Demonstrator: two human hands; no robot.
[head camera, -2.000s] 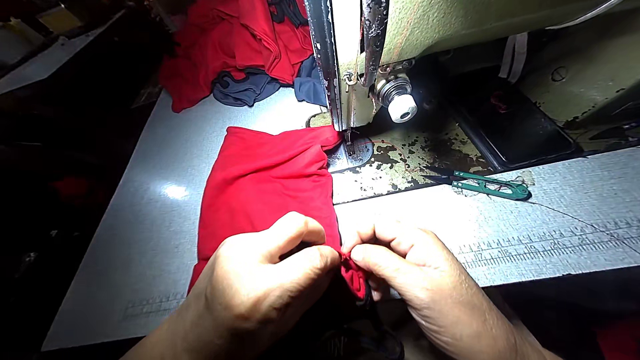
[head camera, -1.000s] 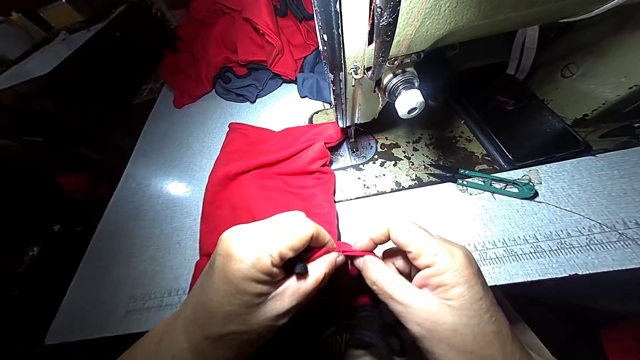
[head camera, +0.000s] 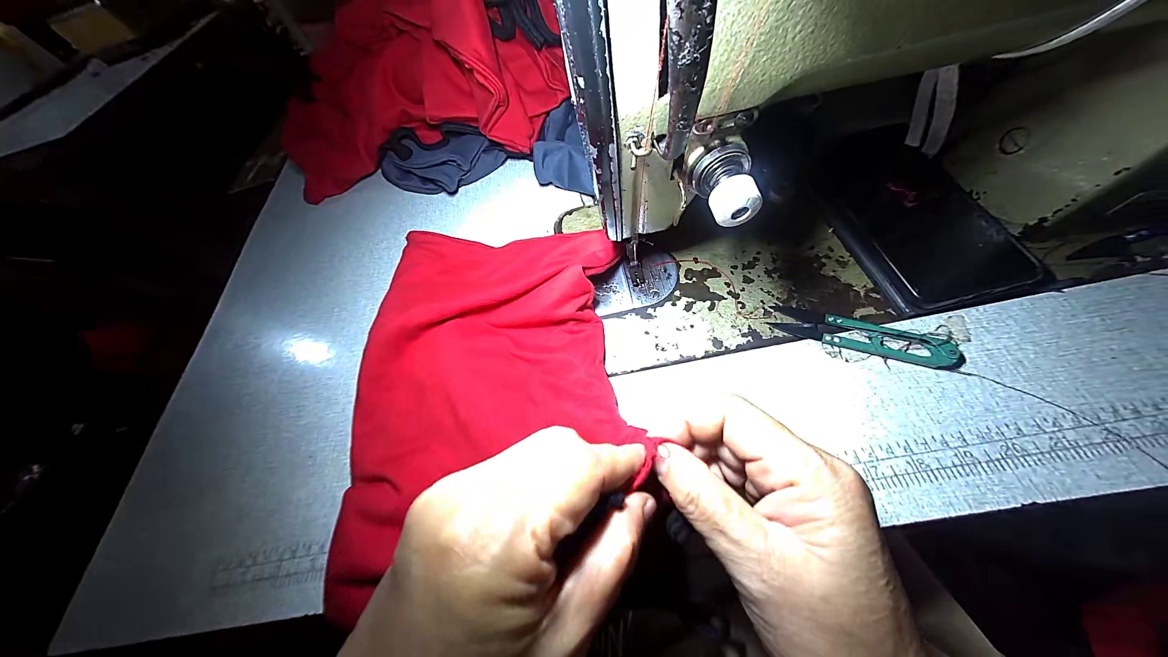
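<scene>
Red fabric (head camera: 474, 365) lies on the table, its upper right corner beside the presser foot (head camera: 636, 255) of a sewing machine (head camera: 776, 55). At the cloth's lower right edge, my left hand (head camera: 511, 520) pinches the red material between thumb and fingers; a bit of dark material shows below those fingertips. Close against it, my right hand (head camera: 776, 502) grips the same edge with thumb and forefinger. What hangs below the hands is mostly hidden in shadow.
Green thread snips (head camera: 890, 342) lie right of the needle plate, with loose thread around them. Behind them a black phone (head camera: 940, 228) rests on the machine bed. Red garments (head camera: 411, 82) and dark blue cloth (head camera: 447, 160) are heaped at the back left. A ruler scale (head camera: 1004, 447) marks the table's front edge.
The edge stretched between my hands a second ago is now bunched, with the fingertips closer together. The large red piece stays beside the presser foot.
</scene>
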